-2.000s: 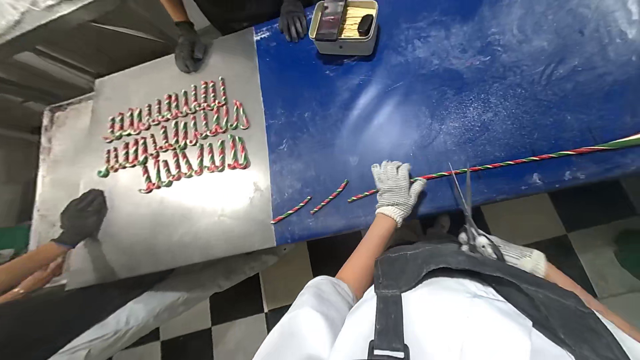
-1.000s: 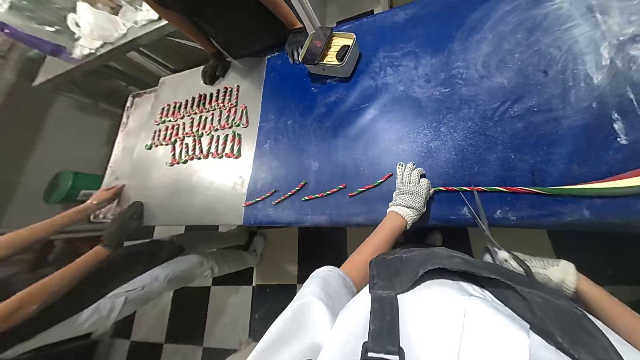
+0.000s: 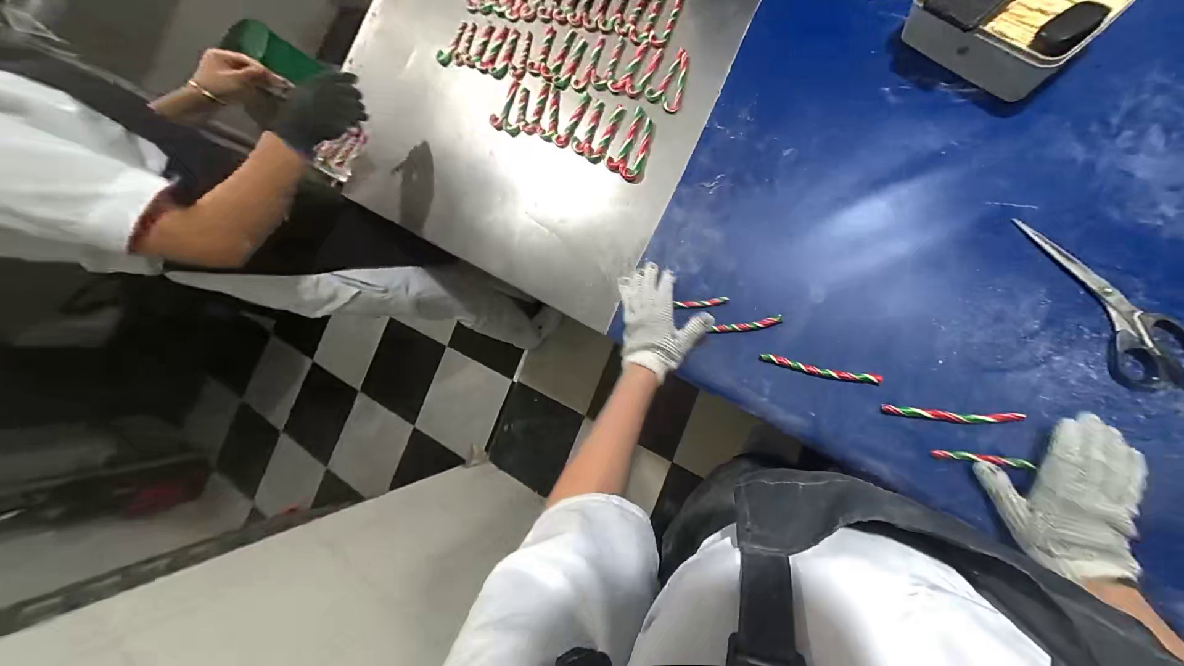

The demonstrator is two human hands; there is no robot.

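My left hand [image 3: 655, 319], in a white knit glove, lies with spread fingers at the seam between the blue surface and the metal sheet, over the left ends of two twisted candy pieces [image 3: 747, 326]. My right hand [image 3: 1078, 495], gloved alike, rests palm down on the blue surface, its thumb by the right end of a red, white and green candy piece [image 3: 980, 458]. Two more pieces, one [image 3: 953, 415] nearer the right hand and one [image 3: 820, 370] further left, lie between my hands. Metal scissors [image 3: 1105, 301] lie partly spread above my right hand.
Rows of candy canes [image 3: 578, 69] lie on the metal sheet [image 3: 546, 203]. A tin [image 3: 980, 55] with a dark object stands at the upper right. At the left, a co-worker's black-gloved hand [image 3: 324, 109] and bare hand are near a green container [image 3: 268, 51].
My right hand has let go of the scissors, which now lie on the blue surface. My left hand has moved left to the candy pieces by the metal sheet. The view has shifted strongly.
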